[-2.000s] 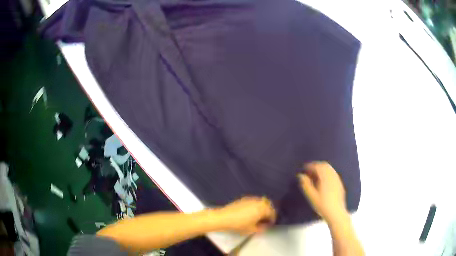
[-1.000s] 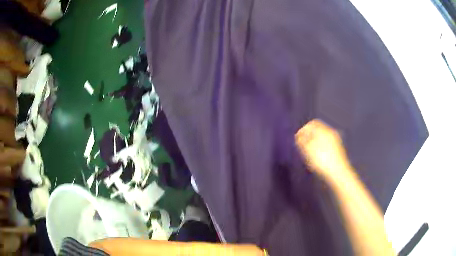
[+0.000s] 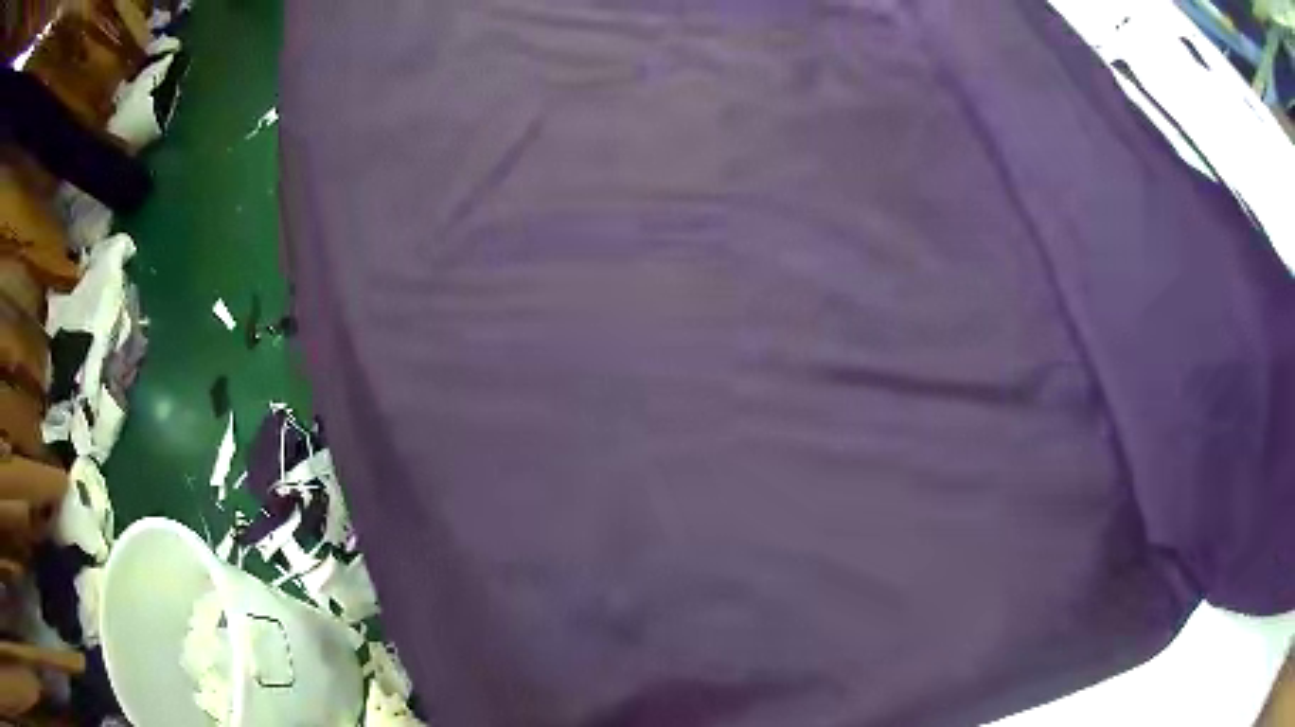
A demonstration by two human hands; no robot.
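Observation:
The large purple-navy dark fabric [image 3: 682, 355] fills most of the view. It hangs over the table's left edge and hides it. Shallow creases run across its middle. A folded-over layer lies along its right side, with a corner at the lower right. My left hand is not in view. My right hand is not in view either; only a small brownish sliver, perhaps part of an arm, shows at the lower right edge.
White table surface [image 3: 1179, 675] shows at the lower right, and a white strip at the upper right. A white bucket [image 3: 306, 668] holds pale scraps at the lower left. Offcuts [image 3: 291, 497] lie on the green floor [image 3: 213, 185], with brown shapes along the left edge.
The fabric now spreads wider across the view, with a folded layer at the right. Both forearms have left the picture, apart from a possible sliver. The view has shifted towards the floor and bucket.

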